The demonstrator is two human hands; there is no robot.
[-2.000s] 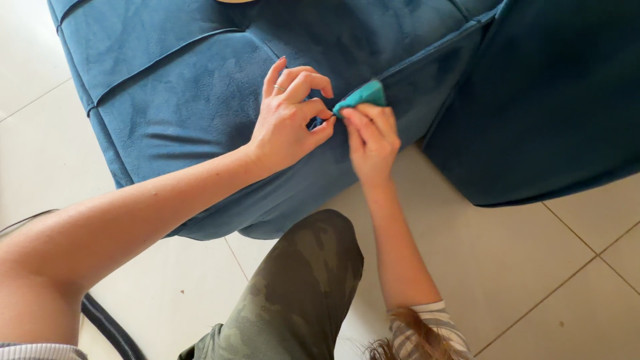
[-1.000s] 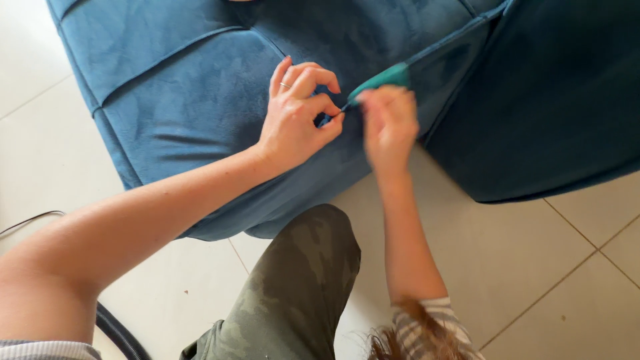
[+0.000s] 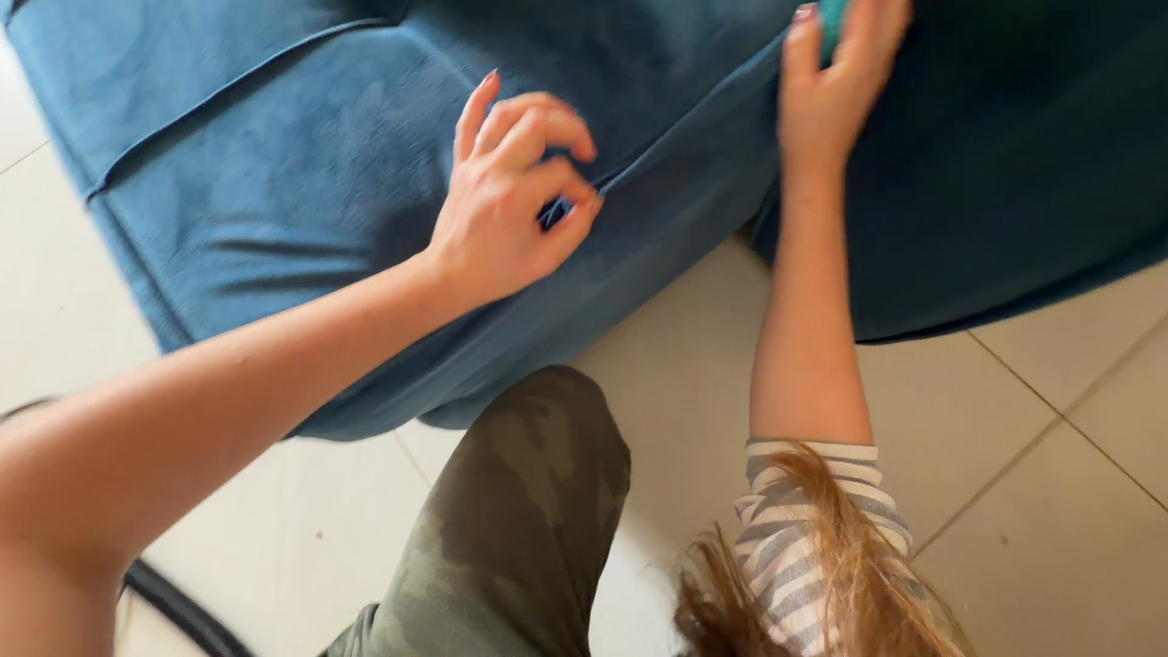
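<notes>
My left hand [image 3: 520, 196] is over the edge seam of a blue upholstered sofa cushion [image 3: 310, 155], thumb and forefinger pinched together on the seam. Whether a thread or a fold of fabric lies between the fingertips is too small to tell. Near the top edge of the view, at the far end of the same seam, my right hand [image 3: 839, 82] has a teal cloth-like piece [image 3: 831, 27] between thumb and fingers. That piece is partly cut off by the view's edge.
A second dark blue upholstered section [image 3: 1004, 182] adjoins at the right. Below lie pale floor tiles [image 3: 1004, 438]. My knee in camouflage trousers [image 3: 538, 474] is close to the cushion's front. A black hose or tube [image 3: 182, 607] lies at the lower left.
My right hand has moved away from my left, up and to the right, with the teal piece. My left hand stays pinched at the seam.
</notes>
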